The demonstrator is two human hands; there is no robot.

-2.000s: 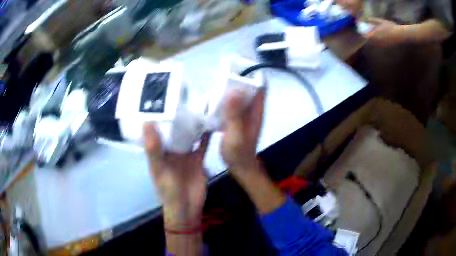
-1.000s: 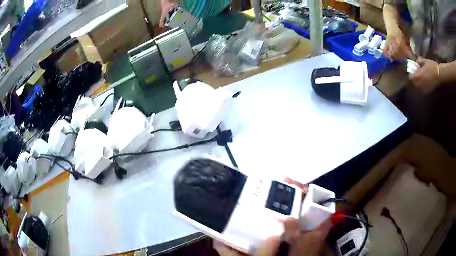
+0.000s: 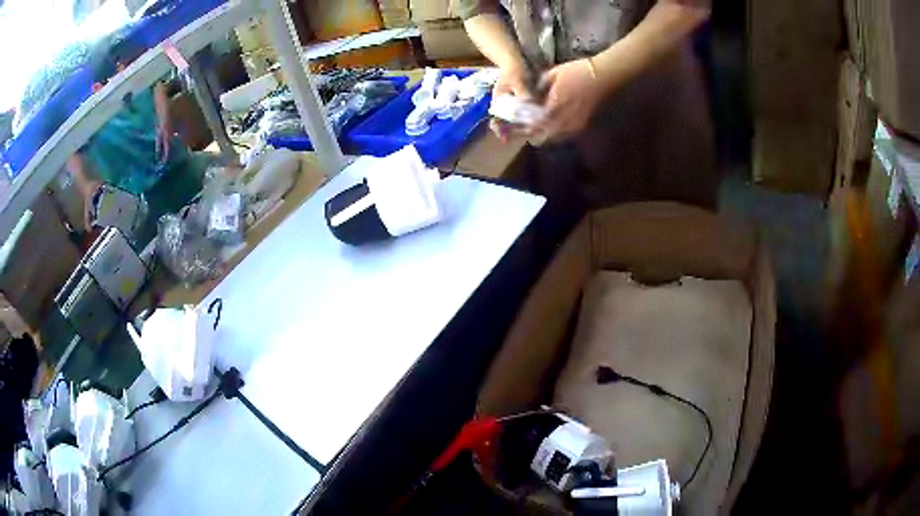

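Neither of my hands is in view. Nearest in front, a large open carton (image 3: 764,302) stands beside the bench, with a tan cardboard pad (image 3: 656,317) inside. One white security camera (image 3: 570,452) lies at the carton's near left, and another white camera (image 3: 646,489) is beside it, cut off by the bottom edge. A black cord (image 3: 656,388) with a plug end curves over the pad. A red screwdriver handle (image 3: 469,443) shows between the bench and the carton.
On the white bench top (image 3: 343,333) a dome camera (image 3: 409,191) lies at the far end; several more cameras with black leads are at left. A blue bin (image 3: 393,131) holds white parts. Another person's hands (image 3: 550,101) hold a white piece behind the bench.
The view has swung right toward the carton. My hands and the camera they held have left the picture. The other person's hands have moved closer together around the white piece.
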